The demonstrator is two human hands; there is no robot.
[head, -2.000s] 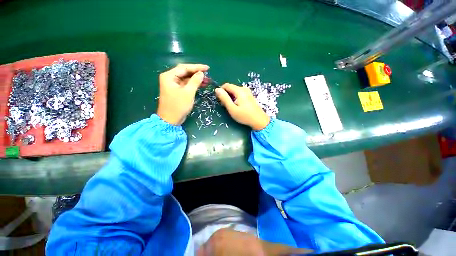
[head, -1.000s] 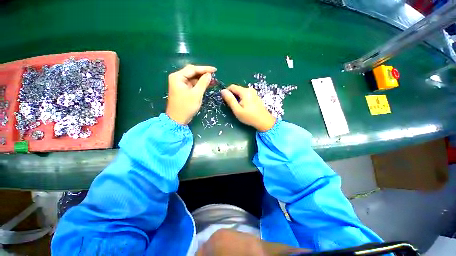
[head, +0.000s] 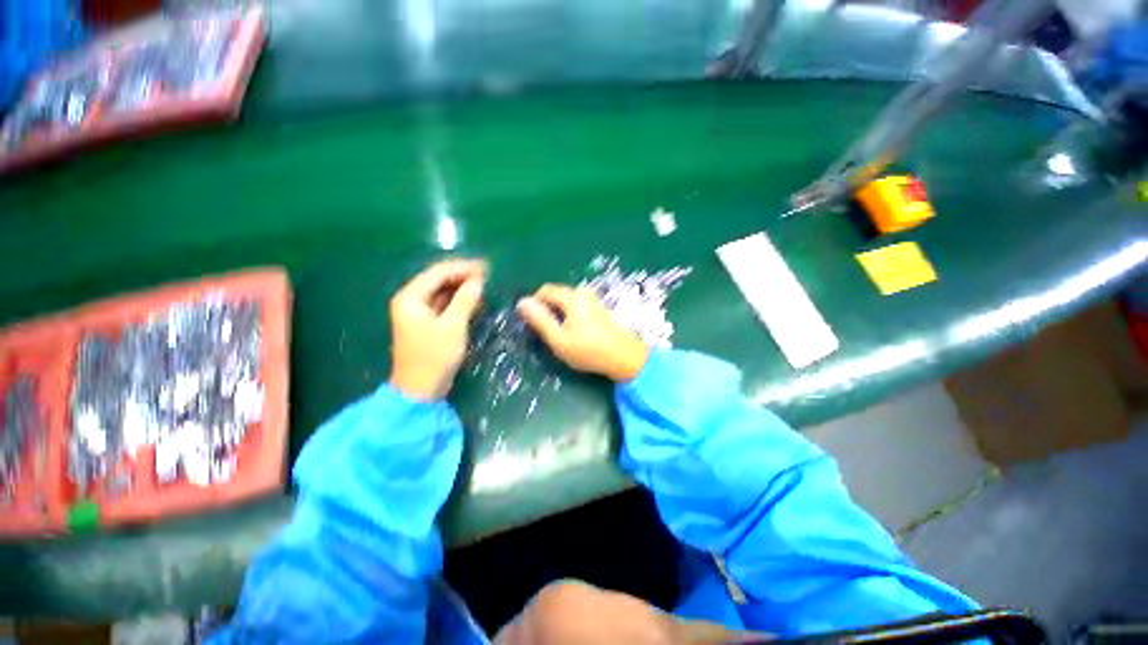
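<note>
The picture is blurred. My left hand is above the green belt, thumb and fingertips close together; whether a small part is between them cannot be made out. My right hand is just right of it, fingers curled, with something dark at its fingertips; the blur hides whether it is the tool. The hands are apart. Thin silvery offcuts lie scattered between and below them. A whitish-silver pile of small parts lies beside and beyond my right hand. A salmon-red tray heaped with silvery parts is at left.
Another red tray of parts lies farther off, top left. A white scrap lies above the pile. Right of my hands are a long white card, a yellow label and a yellow stop box by a metal post. Blue clothing shows top left.
The view has tilted up, so the belt things sit lower and the far tray appears. My hands have moved apart; the dark tool seen between them before no longer shows clearly.
</note>
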